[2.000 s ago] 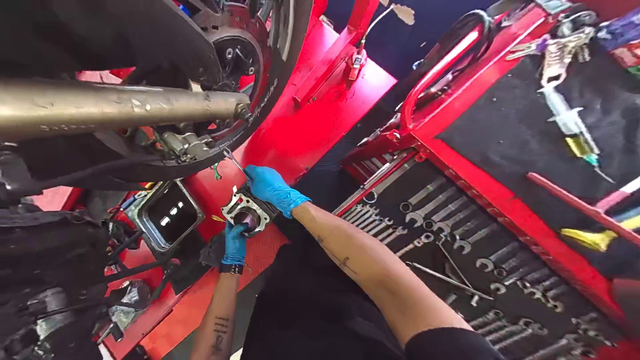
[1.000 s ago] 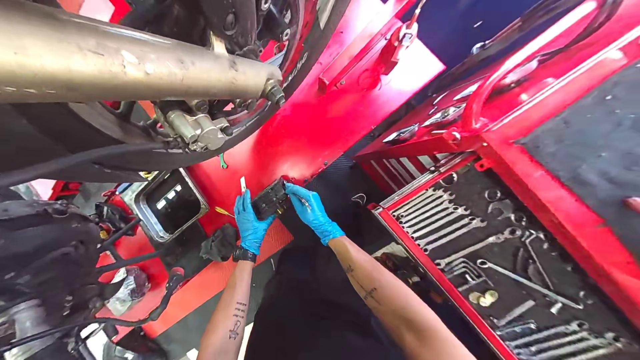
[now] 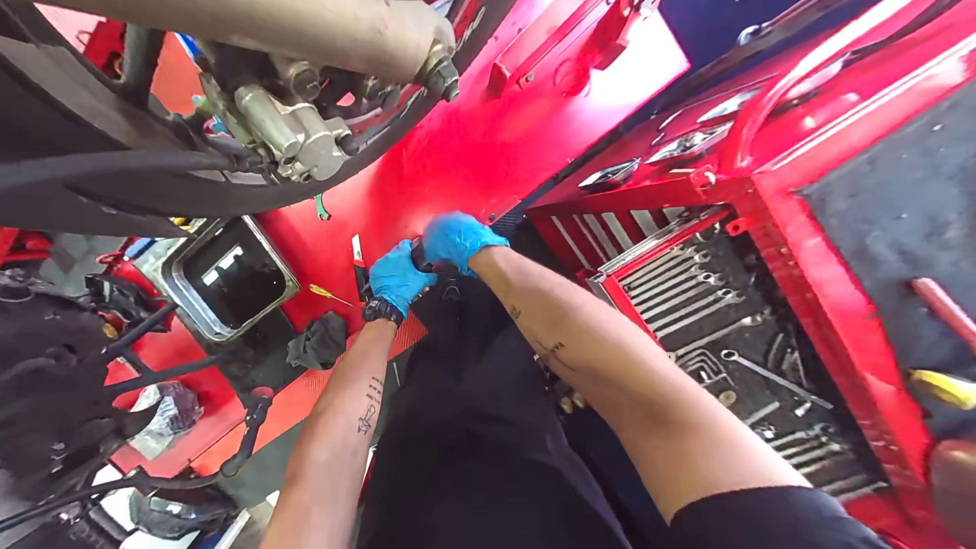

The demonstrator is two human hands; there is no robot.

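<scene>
My left hand [image 3: 399, 276], in a blue glove, is closed around a dark part [image 3: 420, 256] whose kind is mostly hidden by the fingers. Against its other side is my right hand [image 3: 457, 242], also gloved in blue and blurred; whether its fingers grip the part is unclear. Just left of my left hand, a knife-like tool [image 3: 358, 259] with a pale blade and a red-and-black handle lies on the red surface. Farther left are a small yellow-handled screwdriver [image 3: 328, 293] and a crumpled dark cloth [image 3: 319, 341].
A motorcycle wheel [image 3: 366, 164] with a brake caliper [image 3: 301, 137] and fork leg [image 3: 305, 30] looms at upper left. A metal tray [image 3: 288, 286] of dark liquid stands below it. At right is a red tool cabinet [image 3: 831, 305] whose drawer holds wrenches [image 3: 679, 293]. A green piece [image 3: 322, 207] lies on the red surface.
Two seconds ago a metal engine part with a round bore was between my hands; a dark part is there now. My hands have come close together around it. The view has shifted.
</scene>
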